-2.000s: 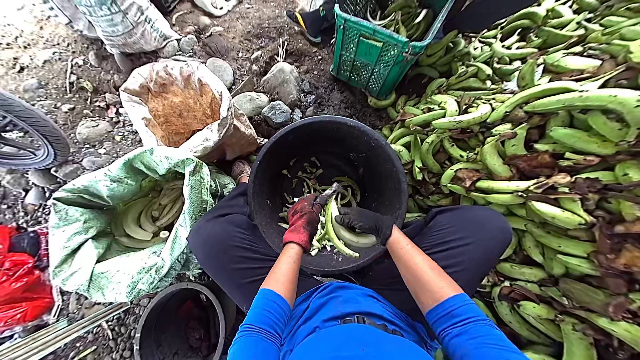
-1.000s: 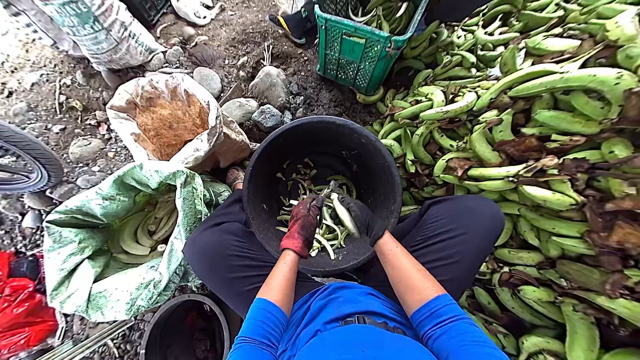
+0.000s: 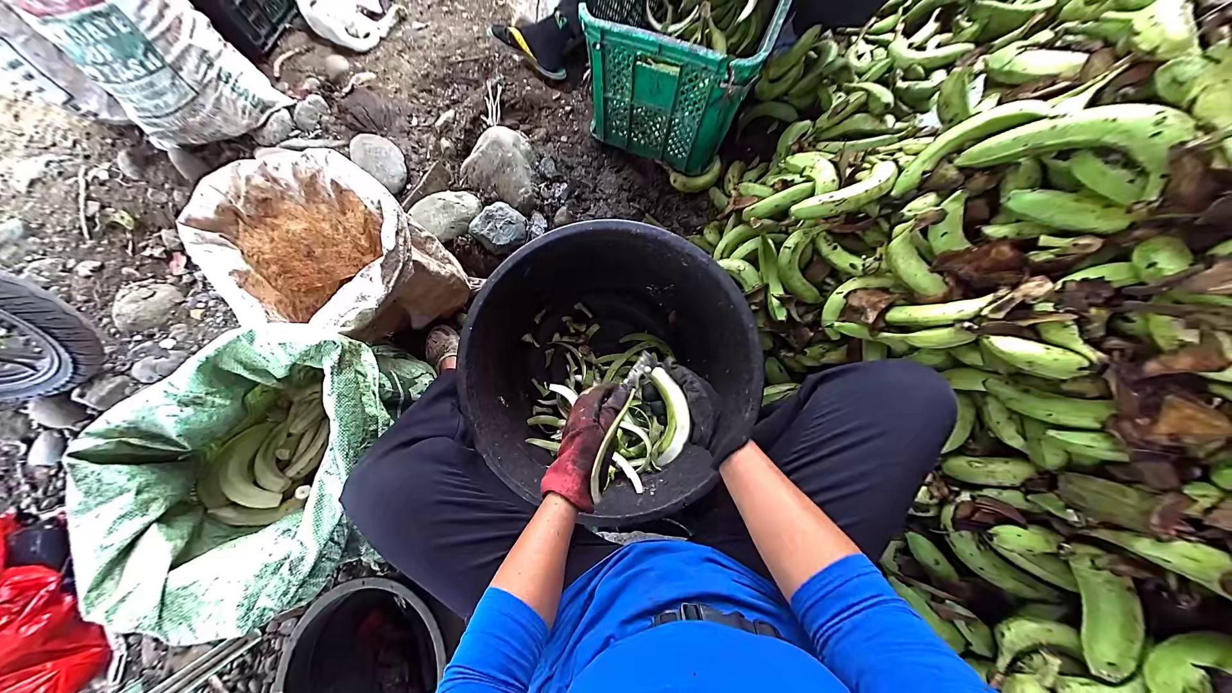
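Observation:
A black plastic tub [image 3: 496, 327] stands between my legs with strips of green peel [image 3: 577, 361] inside. Over it, my left hand [image 3: 585, 438], in a red and dark glove, is closed on a small blade [image 3: 637, 371], its handle hidden; a long peel strip hangs beside that hand. My right hand [image 3: 701, 409], in a black glove, holds a partly peeled green plantain [image 3: 671, 416], its pale flesh facing the left hand. Peeled plantains [image 3: 255, 467] lie in an open green woven sack [image 3: 125, 481] to the left.
Green plantains [image 3: 1049, 356] are heaped along the right. A green plastic crate [image 3: 664, 96] stands ahead, near a person's shoe [image 3: 534, 48]. A white sack [image 3: 361, 289] with brown contents, stones [image 3: 500, 164], a smaller black bucket [image 3: 298, 640] and a wheel [image 3: 43, 337] are at the left.
The plantain in my right hand shows a wide pale peeled side now. Both hands have stayed over the tub, with small shifts. The view has moved slightly.

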